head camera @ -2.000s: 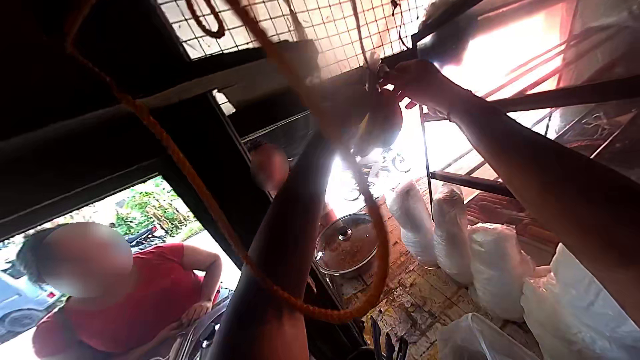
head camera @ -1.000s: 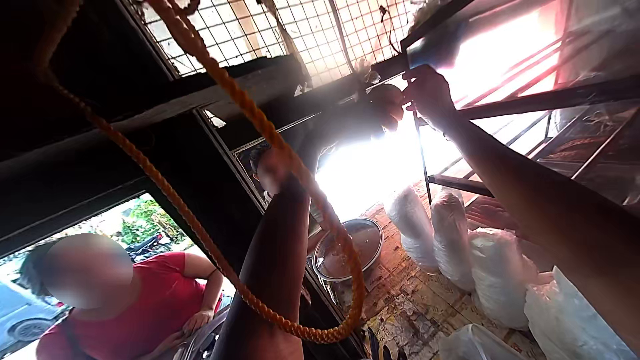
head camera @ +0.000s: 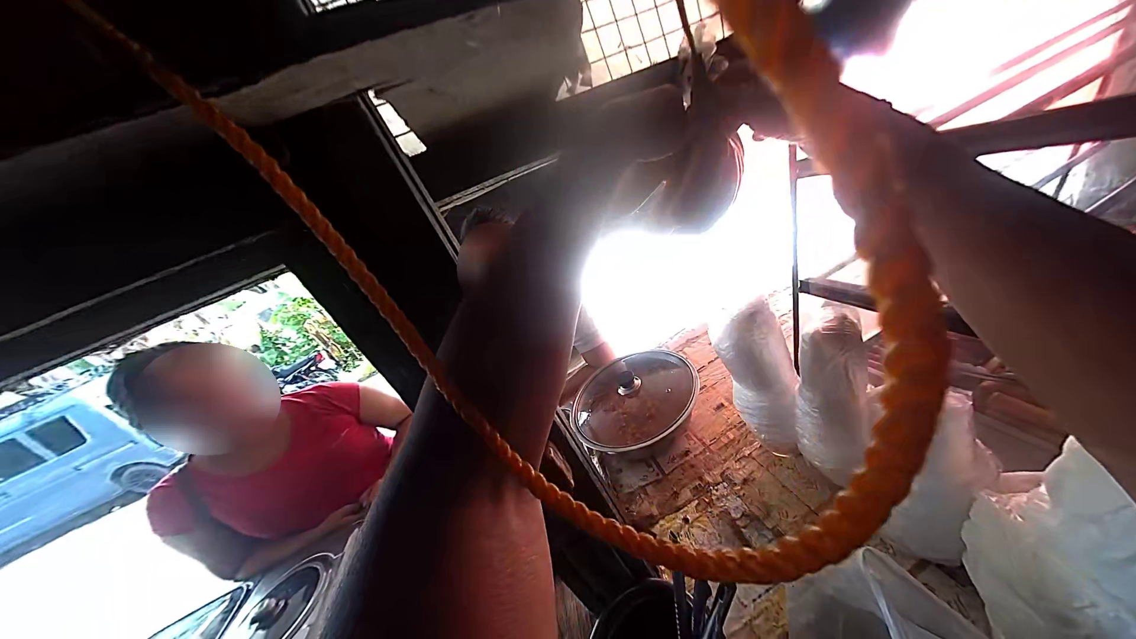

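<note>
Both my arms reach up and forward to a dark, rounded hanging thing near the top centre, strongly backlit. My left hand (head camera: 648,133) is against it, blurred by glare; its grip is not clear. My right hand (head camera: 750,98) is raised just beside it, close to a thin cord (head camera: 688,35) and a crumpled bit of clear plastic; its fingers are partly hidden by an orange twisted rope (head camera: 905,355). The rope hangs in a large loop close to the camera, across my left forearm.
A glass-lidded pan (head camera: 635,404) stands on a patterned surface (head camera: 737,479) beside several wrapped white bundles (head camera: 754,373). At left, a person in a red shirt (head camera: 302,461) leans at an opening, a vehicle (head camera: 71,470) behind. Another person is partly hidden behind my left arm. Metal bars (head camera: 1047,124) cross the right side.
My left hand, lower and behind the rope a second ago, is now raised to the hanging thing near my right hand. The rope loop has shifted to the right and looms larger.
</note>
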